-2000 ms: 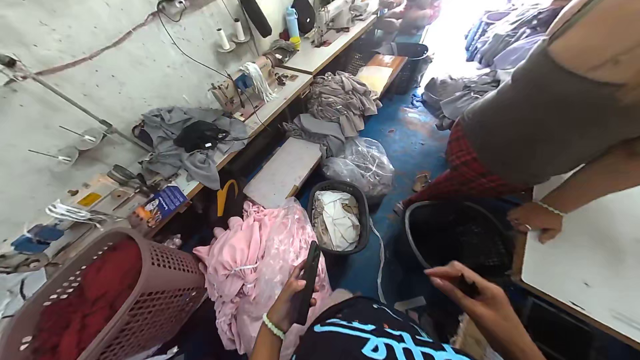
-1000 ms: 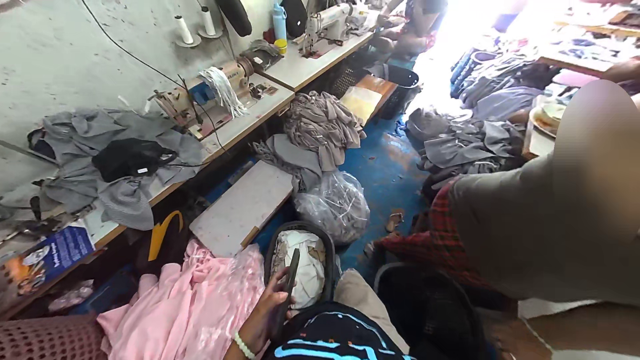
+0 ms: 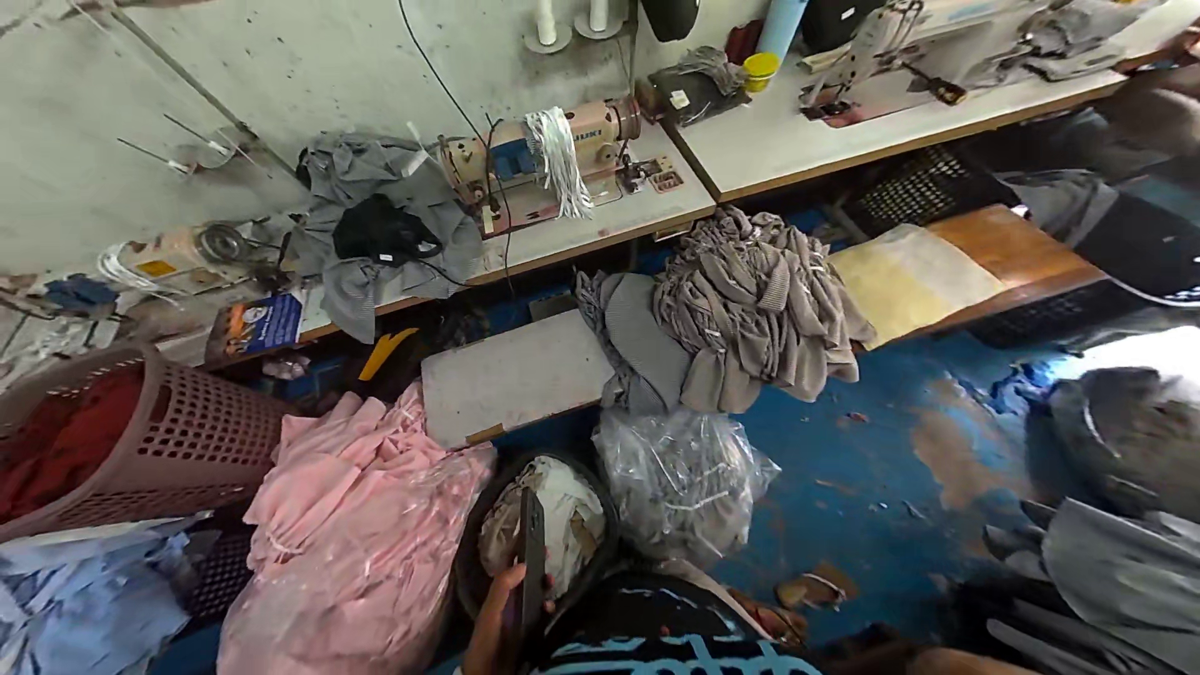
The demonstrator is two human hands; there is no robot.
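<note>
My left hand (image 3: 497, 614) is at the bottom centre, closed around a dark, slim phone-like object (image 3: 532, 548) that stands upright. Behind that object is a dark basket (image 3: 605, 478) with whitish and brown cloth inside. Left of the hand lies a heap of pink garments (image 3: 347, 553), partly in clear plastic. A clear plastic bag (image 3: 680, 478) rests on the floor right of the basket. My right hand cannot be made out; a blurred stretch of skin at the bottom right edge shows no hand.
A bench (image 3: 516, 375) and a pile of grey-brown garments (image 3: 759, 300) stand before the sewing tables. An industrial sewing machine (image 3: 553, 155) carries white strips. A pink perforated basket (image 3: 206, 431) holds red cloth at left. Grey cloth (image 3: 1125, 572) lies at lower right; a sandal (image 3: 811, 591) is on the floor.
The view has swung and moved considerably. My left hand still holds the dark object. My right hand, seen two seconds ago, is no longer visible. The person standing at the right has left the view.
</note>
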